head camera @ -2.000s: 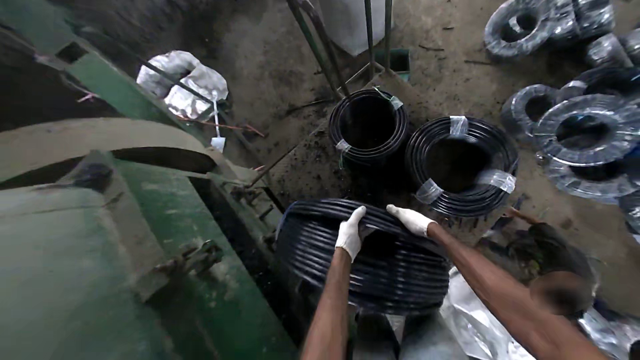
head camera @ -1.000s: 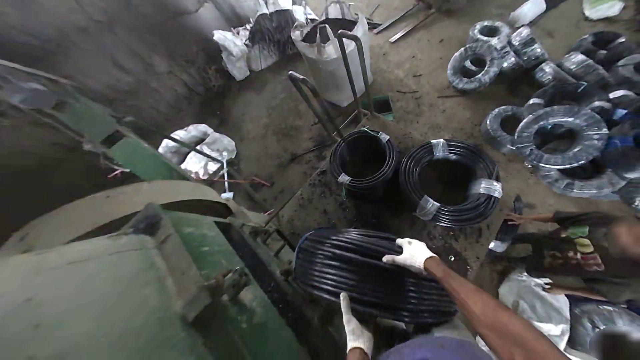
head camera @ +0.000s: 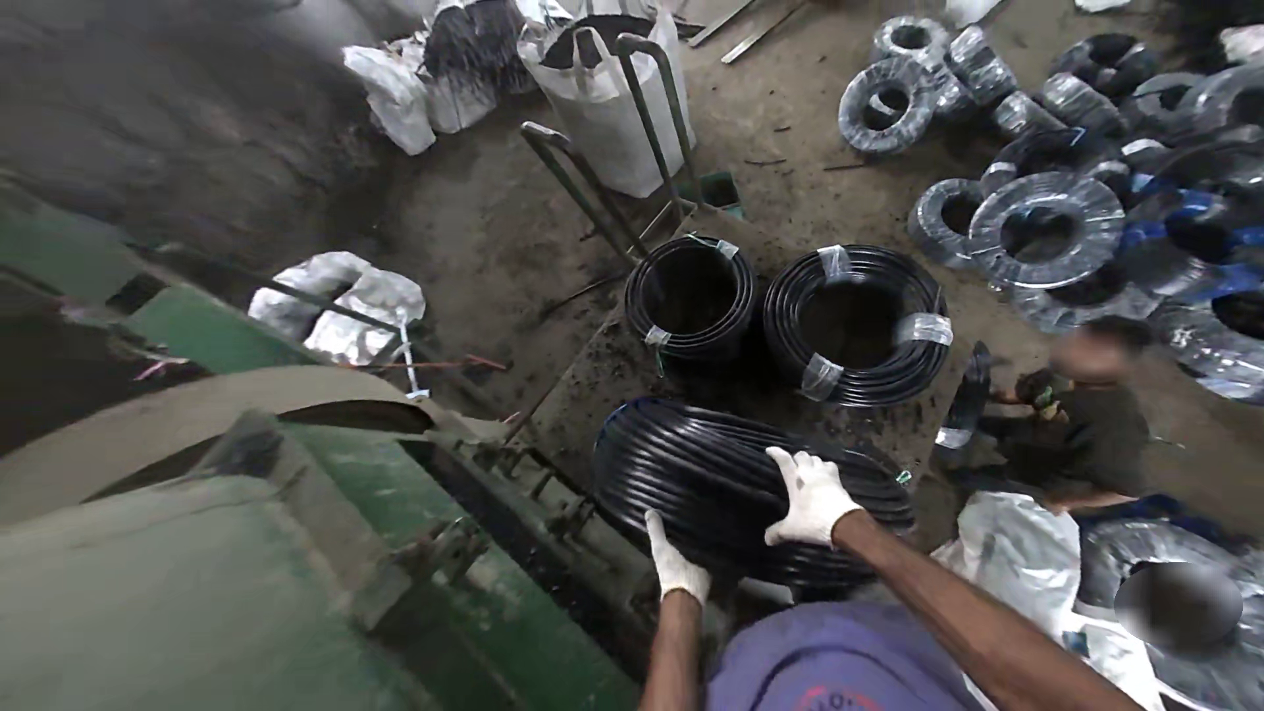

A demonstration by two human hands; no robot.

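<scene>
A thick coil of black plastic pipe (head camera: 701, 474) lies tilted at the lower centre, in front of my body. My right hand (head camera: 812, 497), in a white glove, rests on the coil's outer side with its fingers spread. My left hand (head camera: 676, 563), gloved too, touches the coil's near left edge, thumb or finger pointing up; its palm side is hidden. Just beyond stand two more black coils bound with clear tape: a narrower stack (head camera: 637, 314) and a wider one (head camera: 777, 326).
Green machinery (head camera: 395, 494) fills the left side. A metal-handled trolley (head camera: 578, 178) and a white bulk bag (head camera: 617, 118) stand ahead. Wrapped coils (head camera: 1047, 229) are heaped at right, near a crouching person (head camera: 1096, 425). White sacks (head camera: 341, 301) lie on the floor at left.
My left hand has moved from the coil's top to its near left edge, and my right hand has shifted over its outer side. The view has swung noticeably.
</scene>
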